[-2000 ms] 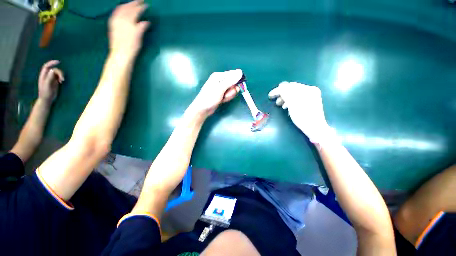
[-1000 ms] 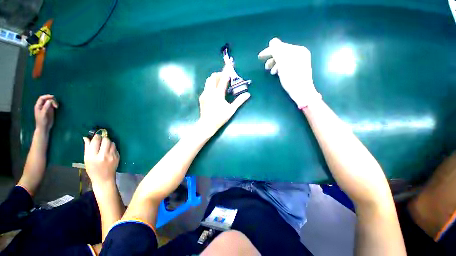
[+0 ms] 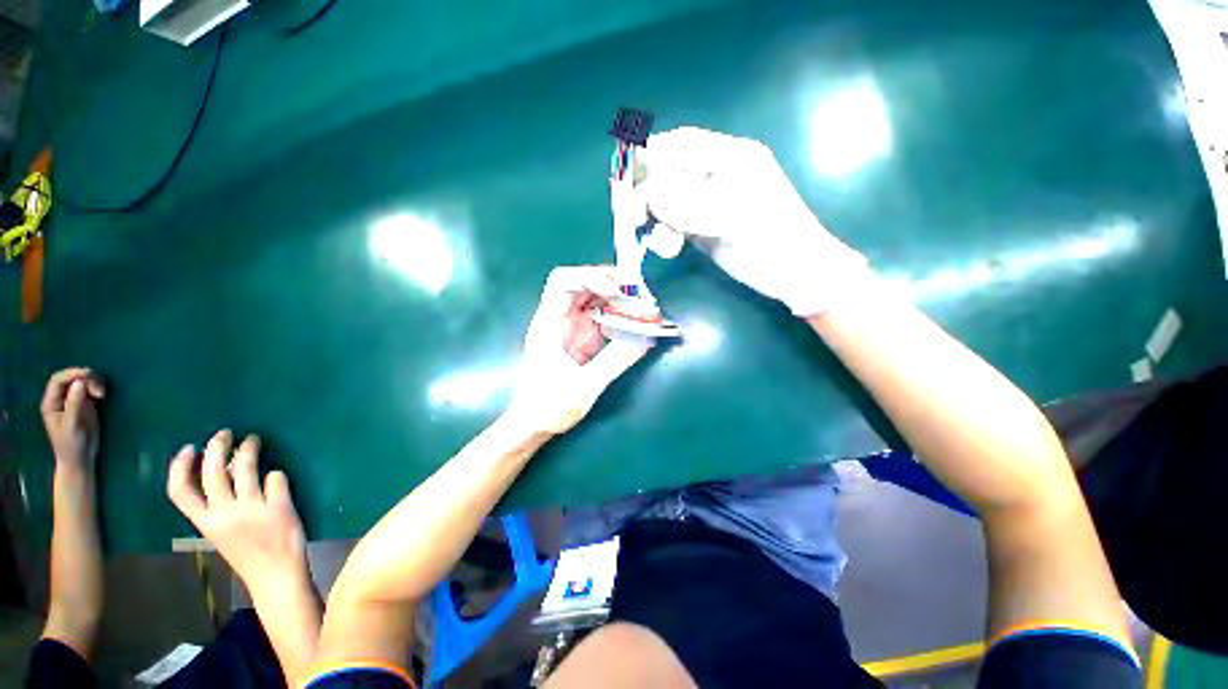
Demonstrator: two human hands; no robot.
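The small wire harness is held upright over the green mat. Its black connector housing is at the top, with coloured wires just below it and a white sleeve under them. The oval flange connector, whitish with a red-orange ring, is at the bottom. My left hand, which looks bare, grips the flange connector between thumb and fingers. My right hand, in a white glove, has its fingertips on the upper white sleeve below the black housing. The glove hides part of the sleeve's right side.
A neighbour's two hands rest at the mat's left edge. An orange strip with yellow cord, a black cord and a white box lie at upper left. White paper is at upper right. A dark-haired head is at right.
My right hand has come left and down onto the harness sleeve. The harness now stands more upright, with my left hand lower on the flange. The neighbour's nearer hand has opened.
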